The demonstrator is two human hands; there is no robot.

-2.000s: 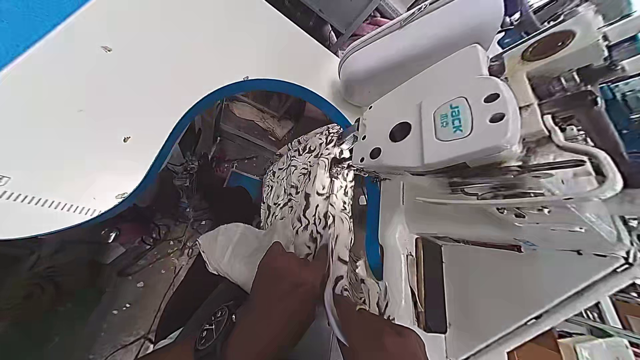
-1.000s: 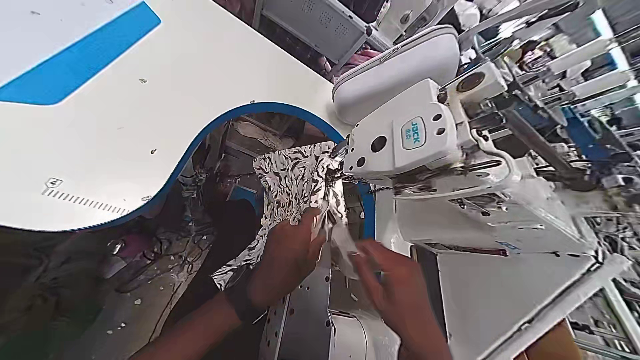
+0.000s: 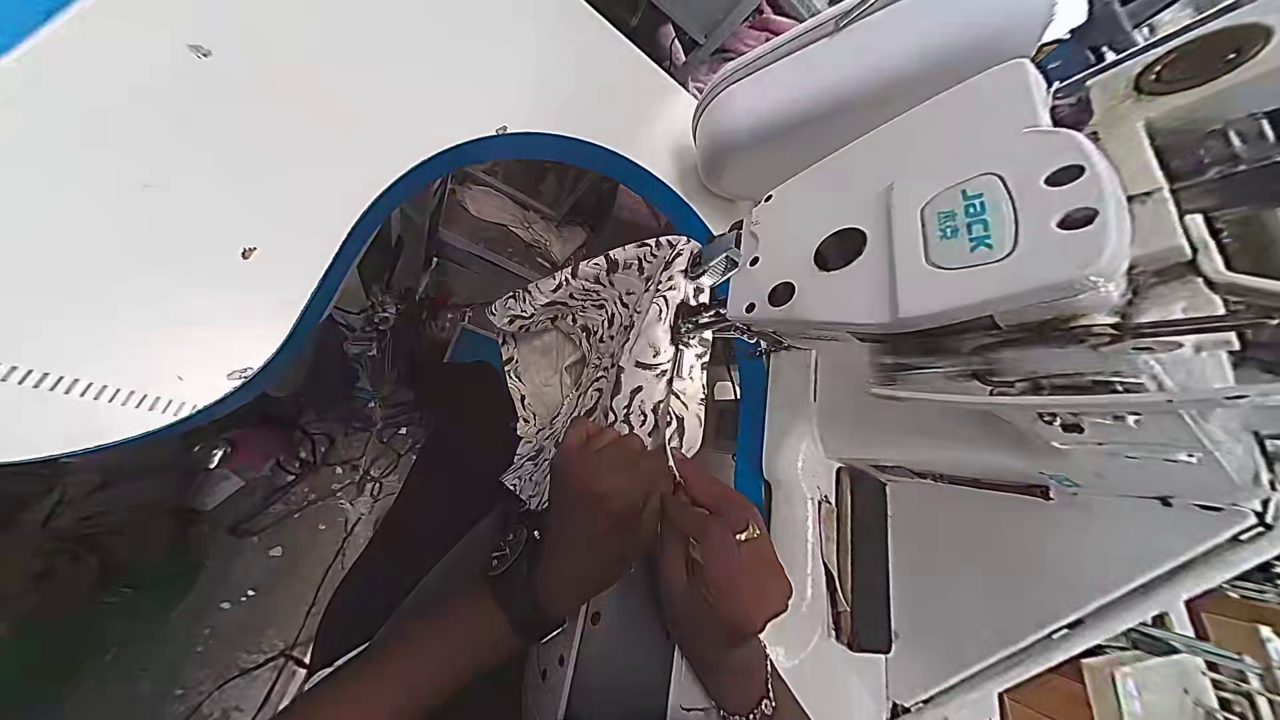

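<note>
A white fabric piece with a black pattern (image 3: 625, 340) lies at the needle area of a white Jack sewing machine (image 3: 860, 240), beside the metal presser parts (image 3: 715, 262). My left hand (image 3: 605, 500), with a watch at the wrist, is closed on the lower part of this fabric. Close to its right, my right hand (image 3: 725, 550), with a ring and a bracelet, pinches the fabric's narrow right edge between thumb and fingers. The fabric runs from both hands up to the machine. My left fingertips are partly hidden in the folds.
A white table (image 3: 200, 200) with a curved blue edge (image 3: 345, 240) spreads at the left, with small scraps on it. A white padded case (image 3: 850, 90) lies behind the machine head. Below the table, cables and scraps litter the floor (image 3: 270, 560). Cardboard boxes (image 3: 1050, 695) stand at lower right.
My right hand, apart from my left and blurred one second ago, is now close beside it and pinches the fabric's edge. The fabric's left side now shows an open fold. The view has shifted.
</note>
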